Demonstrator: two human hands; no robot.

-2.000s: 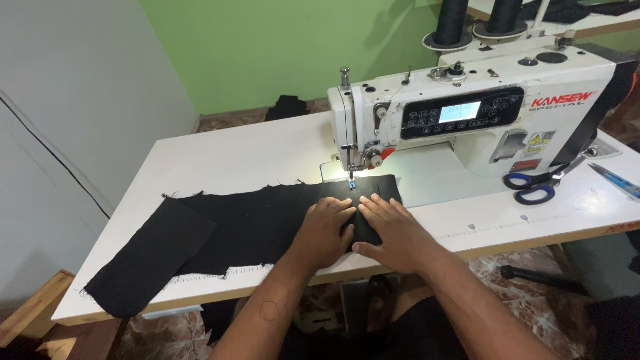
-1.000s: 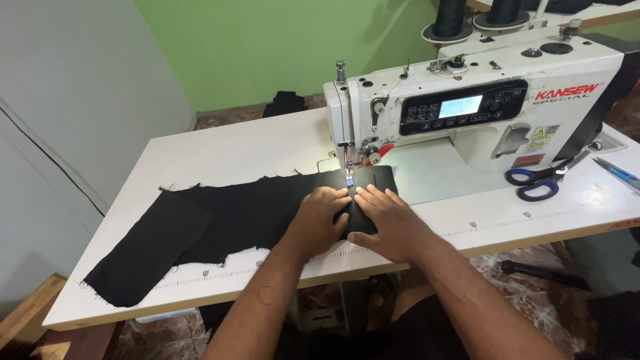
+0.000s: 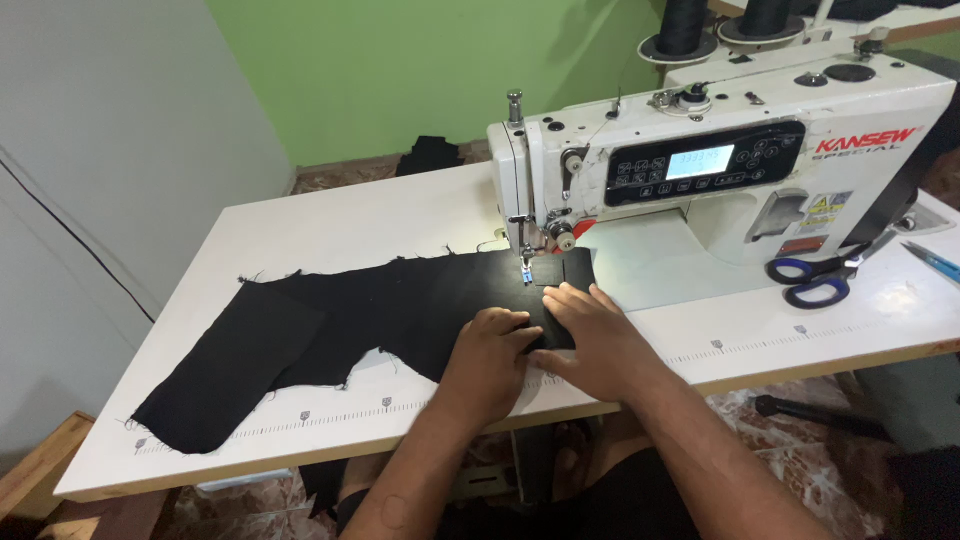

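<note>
A long piece of black fabric with frayed edges lies across the table, its left end doubled over. Its right part passes under the blue presser foot of a white Kansew sewing machine, whose display is lit. My left hand rests on the fabric's near edge, fingers curled, just in front of the presser foot. My right hand presses on the fabric's right end, fingertips by a short dark line on the cloth. The thumb of my right hand points toward my left hand.
Blue-and-black scissors lie right of the machine, near a blue pointed tool. Black thread cones stand behind the machine. A measuring scale is printed along the white table's front edge. Dark cloth lies beyond the table's far edge.
Both hands have shifted slightly nearer the table's front edge, away from the presser foot. More of the fabric beside the foot, with a dark line on it, now shows.
</note>
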